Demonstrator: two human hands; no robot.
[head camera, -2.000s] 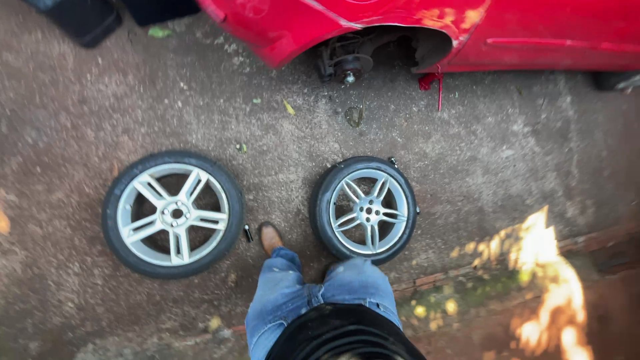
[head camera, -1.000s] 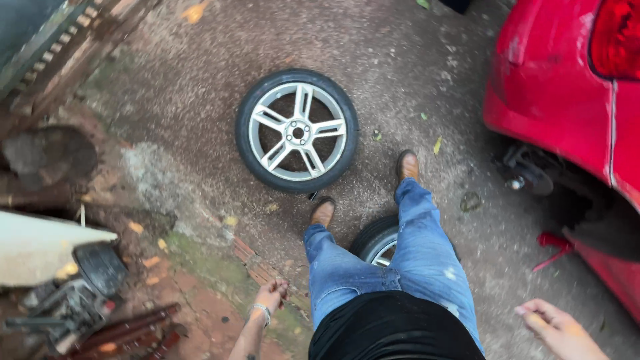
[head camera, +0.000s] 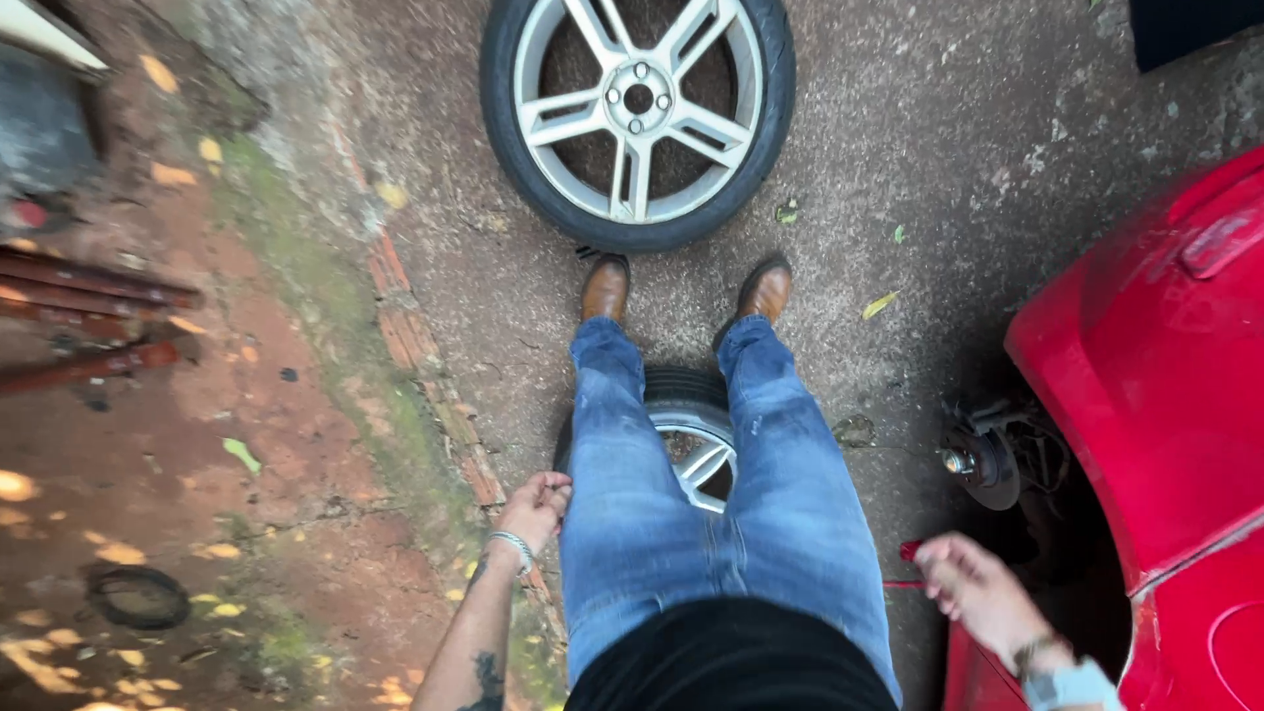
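My left hand hangs beside my left thigh, its fingers loosely curled, and no object shows in it. Over the ground near the car's open wheel arch is my right hand, blurred, its fingers partly bent; a red jack shows partly behind its fingertips. An alloy wheel with a tyre lies flat beyond my boots. Another alloy wheel lies under and between my legs, mostly hidden by my jeans.
At right stands a red car with a bare wheel hub. A broken brick edging runs along the left. Farther left lie rusty metal bars and a black ring or coil among leaves.
The view has turned strongly from the earlier frames. My left hand has come in beside my thigh; one second ago it was held away from the leg.
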